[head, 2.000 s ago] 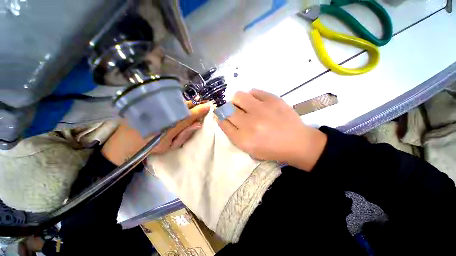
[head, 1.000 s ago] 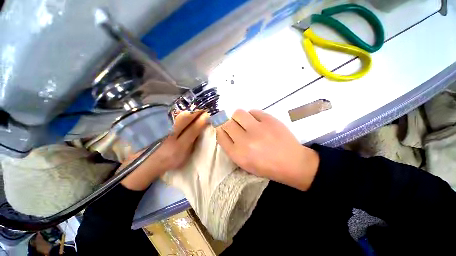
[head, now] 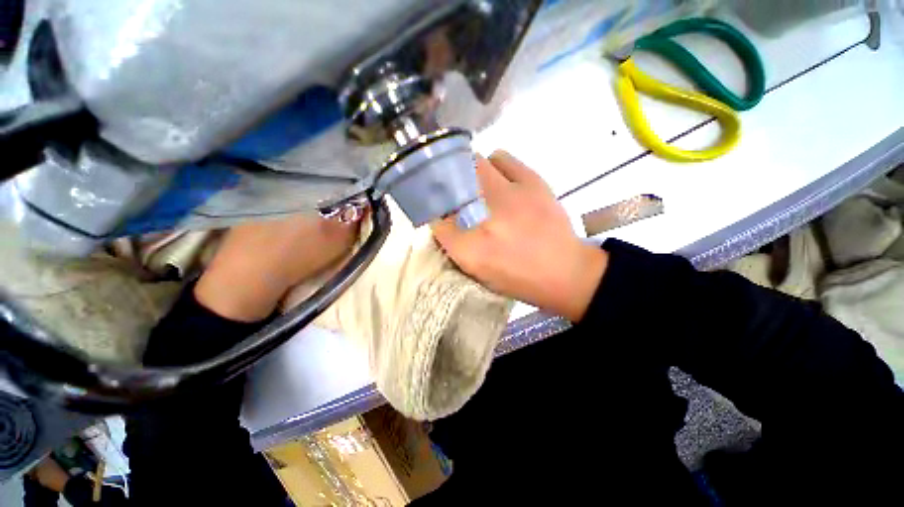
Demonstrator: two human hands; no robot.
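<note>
A beige garment lies under both hands at the sewing machine, its tube-like ribbed end hanging over the table's front edge. My right hand holds the cloth from the right, its fingertips partly behind a grey knob of the machine. My left hand rests on the cloth at the left, partly behind a dark curved tube; its fingertips are hidden by the machine. The needle area is hidden behind the machine head.
Scissors with green and yellow loops lie on the white table. A cardboard box stands below the front edge. Beige garments are heaped at the right, with more beige cloth at the left. Another person's arm shows at bottom left.
The view has shifted, so the machine head and grey knob now cover the needle area. My left hand sits further left, apart from my right. The garment's ribbed end hangs less low.
</note>
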